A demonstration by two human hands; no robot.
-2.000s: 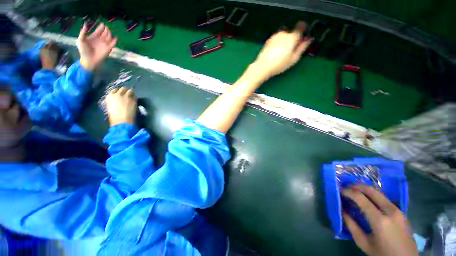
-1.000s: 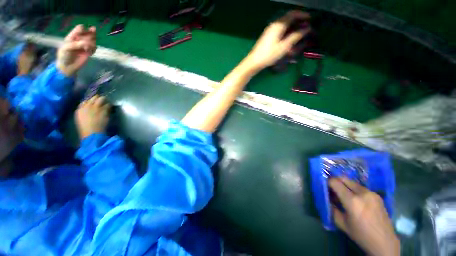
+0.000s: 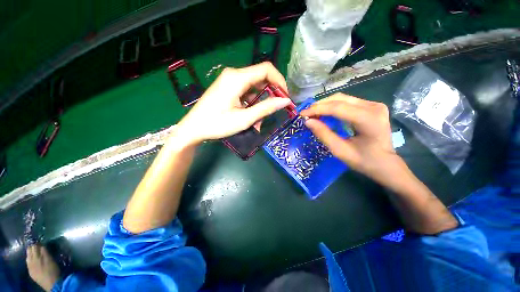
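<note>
My left hand [image 3: 231,108] holds a dark phone housing [image 3: 246,141] with red edges and a window opening, tilted above the bench. My right hand [image 3: 359,128] has its thumb and forefinger pinched at the housing's red end. Whether a small metal part is between those fingertips is too small to tell. A blue parts tray [image 3: 325,179] full of silver bits lies just below both hands, partly covered by the housing and my right hand.
Several housings lie on the green conveyor belt [image 3: 142,91] beyond the taped edge. A wrapped post [image 3: 316,48] rises behind the tray. A clear bag [image 3: 456,140] with a white label and a small pale slip [image 3: 398,138] lie right. A neighbour's hand [image 3: 43,267] is bottom left.
The view has swung to the right. My left hand has come back from over the belt with the housing. My right hand has left the inside of the tray and is at the housing's end.
</note>
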